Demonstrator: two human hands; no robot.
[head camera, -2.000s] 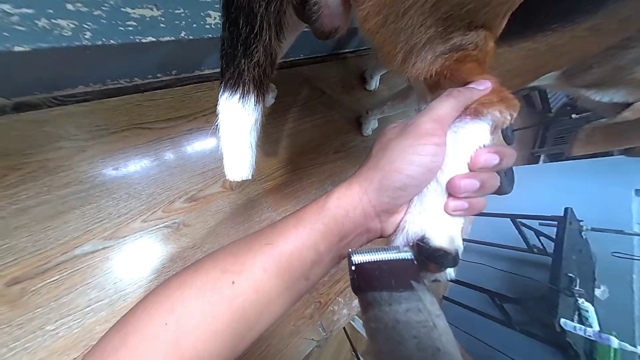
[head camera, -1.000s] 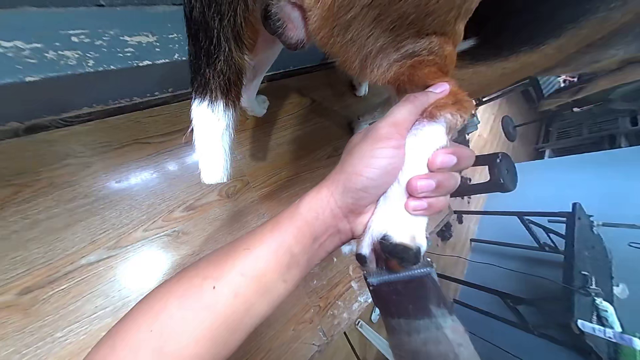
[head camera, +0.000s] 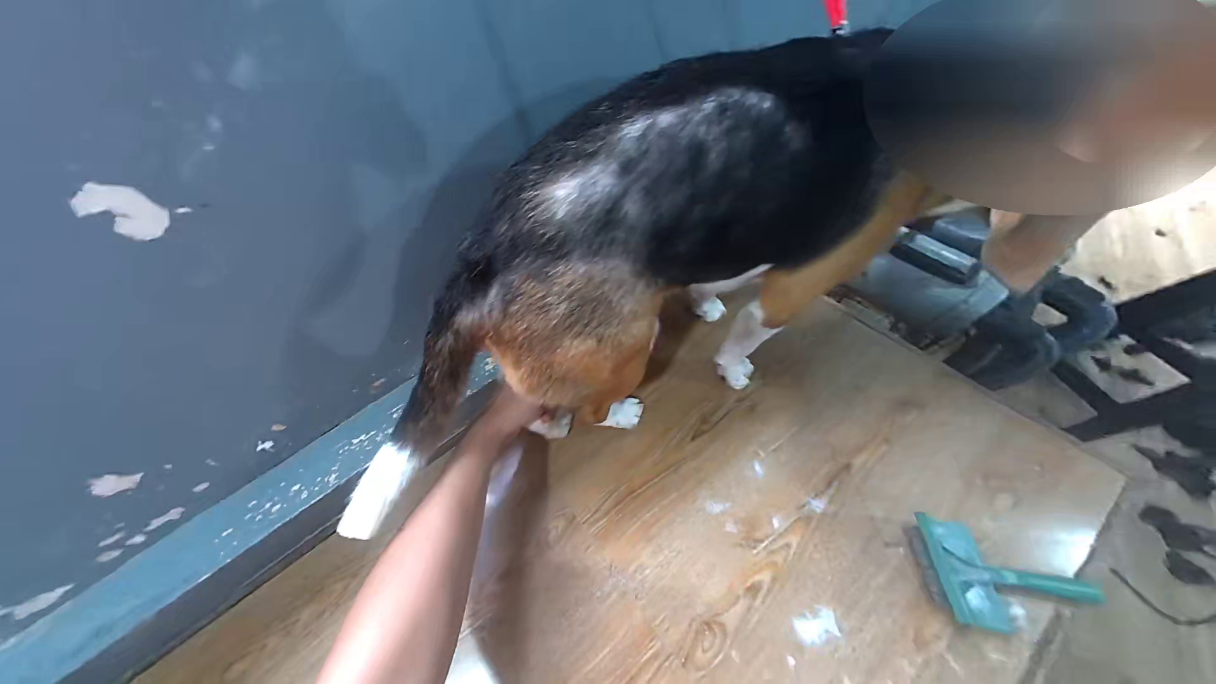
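Observation:
A black, tan and white dog (head camera: 703, 180) stands on a wood-patterned tabletop (head camera: 760, 532), its rear toward me and its white-tipped tail (head camera: 378, 489) hanging down. My left arm comes up from the bottom edge. My left hand (head camera: 515, 408) is at the dog's hind leg, below its rump and beside a white hind paw (head camera: 551, 425); the fingers are mostly hidden, so their grip cannot be told. Another hind paw (head camera: 622, 412) rests on the tabletop. My right hand is out of view, and so are the clippers.
A green slicker brush (head camera: 969, 575) lies near the tabletop's right corner. The blue-grey wall (head camera: 237, 285) with peeling paint runs along the left. A red strap (head camera: 836, 13) shows above the dog. At right are a black metal frame (head camera: 1140, 366) and dark hair clumps (head camera: 1178, 532) on the floor. A blurred patch covers the upper right.
The view has swung widely to show the dog's back and the brush. Earlier my left hand held a white-furred leg up with the clippers at its paw; the clippers have left the view.

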